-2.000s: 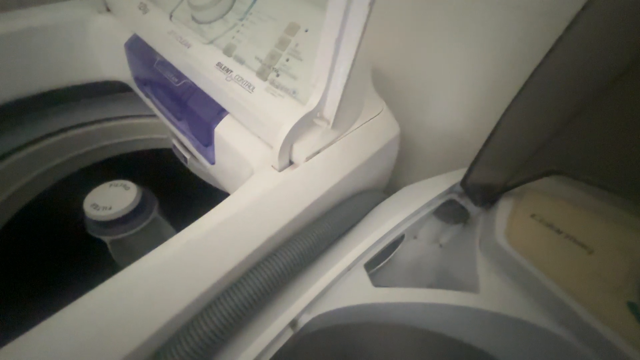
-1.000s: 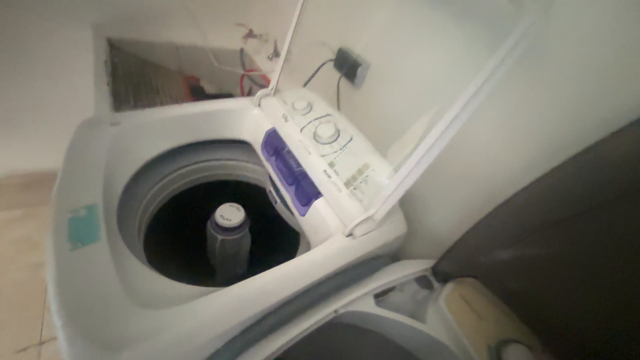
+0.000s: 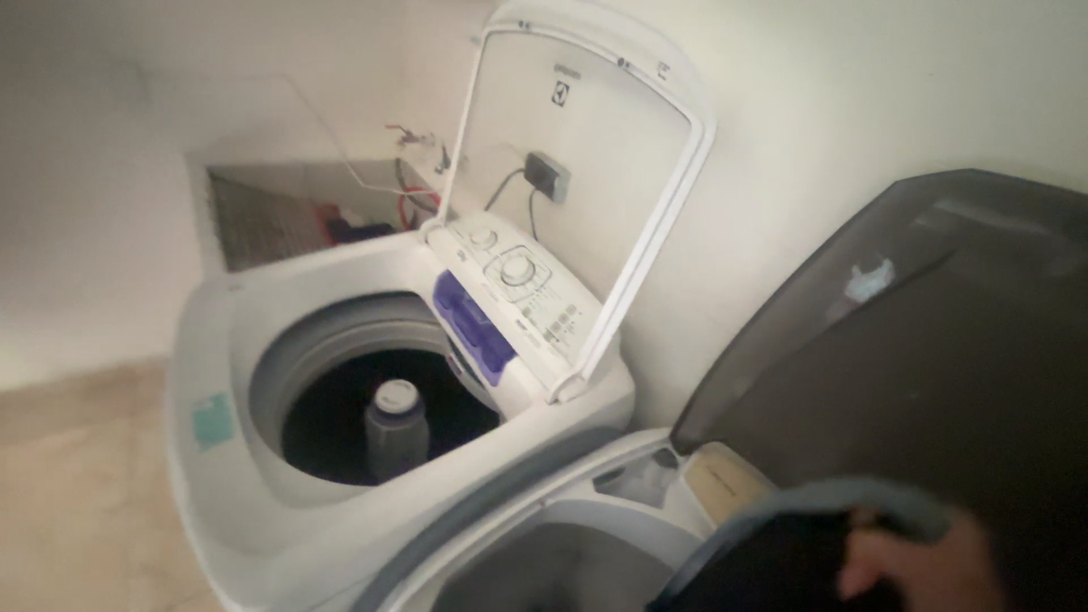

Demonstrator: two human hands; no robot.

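Observation:
My right hand (image 3: 926, 557), blurred at the lower right, grips the grey-blue rim of a dark round object (image 3: 765, 561) that I cannot name for sure. It is over the right part of a second white washing machine's tub (image 3: 552, 565). To the left, a white Electrolux top-loading washing machine (image 3: 229, 510) has its clear lid (image 3: 586, 102) raised. Its drum holds dark contents (image 3: 327, 425) around the agitator (image 3: 398, 433). A purple dispenser drawer (image 3: 473, 327) lies beside the control panel (image 3: 518, 276). My left hand is out of view.
A dark translucent lid (image 3: 918, 340) stands raised at the right against the wall. Behind the left machine are a laundry sink (image 3: 204, 212), a tap (image 3: 408, 134), a red hose (image 3: 406, 208) and a plugged-in wall socket (image 3: 546, 176). Tiled floor (image 3: 76, 476) lies at the left.
My right hand and the dark round object have come into view at the lower right. The view has drawn back from the close look at the machines' edges.

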